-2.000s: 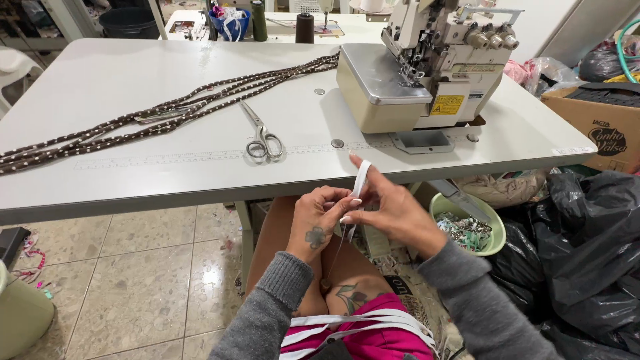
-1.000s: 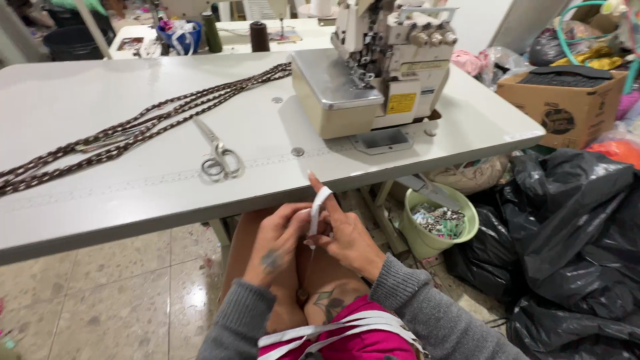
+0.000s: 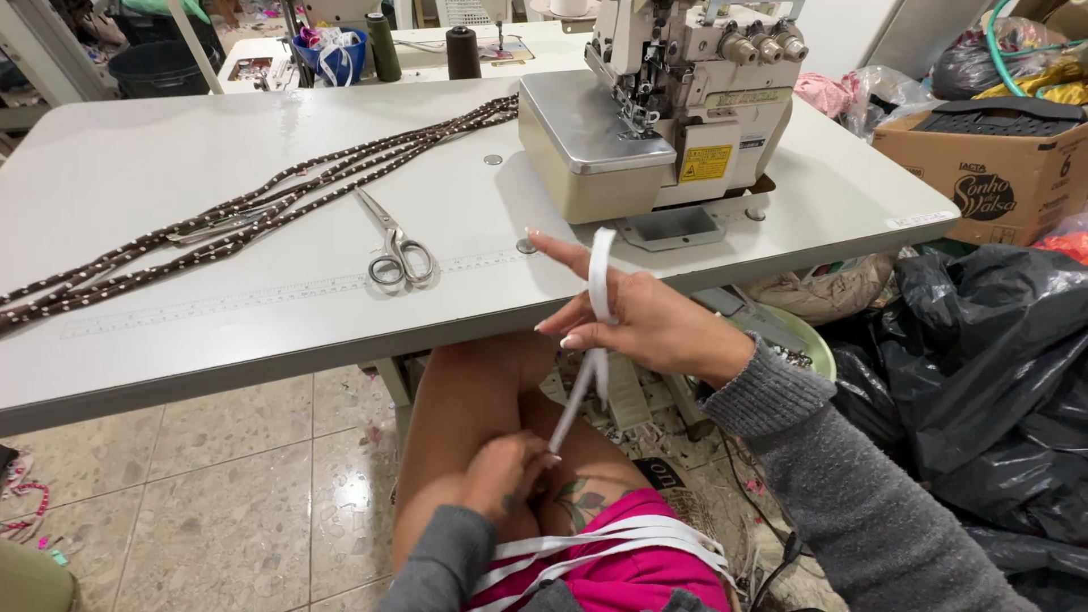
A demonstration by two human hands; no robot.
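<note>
A narrow white fabric strip [image 3: 600, 276] loops around the fingers of my right hand [image 3: 637, 319], raised in front of the table edge with its index finger extended. Down over my lap, my left hand [image 3: 510, 476] pinches the lower part of that strip. More white strips [image 3: 612, 534] lie across the pink garment on my lap. Steel scissors [image 3: 396, 246] rest on the table, left of my right hand. Long brown cords with white dots [image 3: 314, 183] stretch across the tabletop toward the overlock sewing machine [image 3: 671, 110].
The white table's front edge [image 3: 340, 357] runs above my thighs. Right of my legs are a green bin [image 3: 812, 340], black plastic bags [image 3: 986, 357] and a cardboard box [image 3: 977, 170]. Thread cones [image 3: 462, 53] and a blue container [image 3: 331, 58] stand behind the table.
My hands were close together at the strip; now they are apart, the left lower over my lap and the right up near the table edge. The strip spans between them.
</note>
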